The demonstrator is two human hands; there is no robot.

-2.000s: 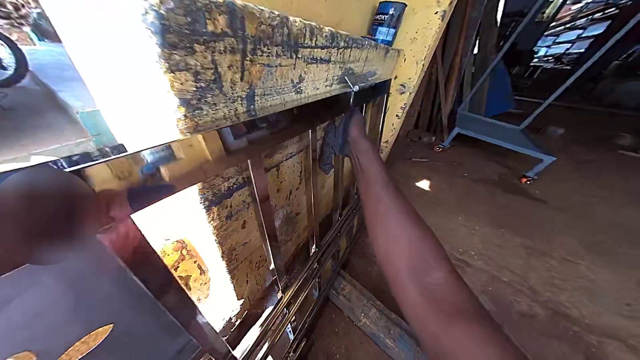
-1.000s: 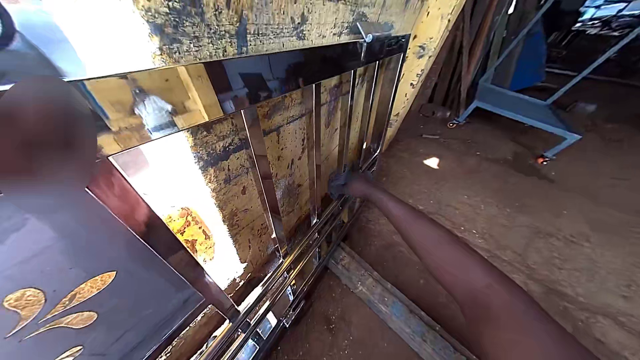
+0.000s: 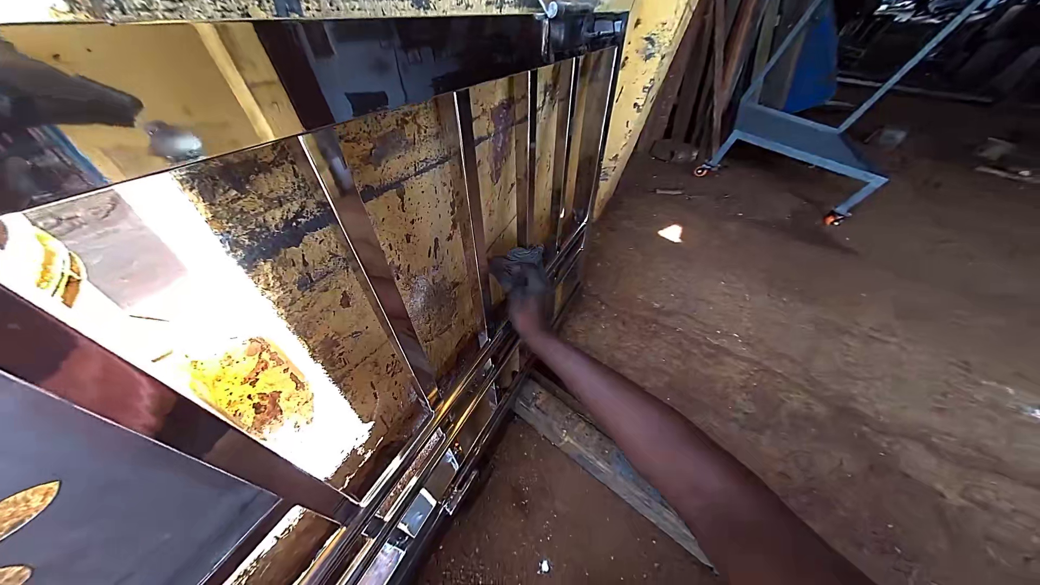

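A glossy dark metal gate or frame [image 3: 398, 61] with upright bars and a lower run of rails [image 3: 463, 390] leans against a paint-worn yellow surface [image 3: 406, 171]. My right hand [image 3: 524, 280] is closed around a crumpled grey cloth [image 3: 520, 258] at the bars, just above the lower rails. At the lower left, a dark panel [image 3: 138, 487] bears gold leaf shapes. Near the top right corner of the frame is a small metal rod or bolt [image 3: 552, 10]. My left hand cannot be made out; only a dark reflection shows on the glossy top rail.
A worn timber beam [image 3: 609, 463] lies on the brown dirt floor under the frame. A blue-grey wheeled metal stand [image 3: 800, 142] is at the upper right, with upright boards [image 3: 703, 77] behind it. A yellow post [image 3: 642, 97] slants beside the frame's right end.
My right hand with the cloth has moved from the frame's top right corner down to the lower part of the bars. Between the last two frames it shifts only slightly. The view has tilted downward.
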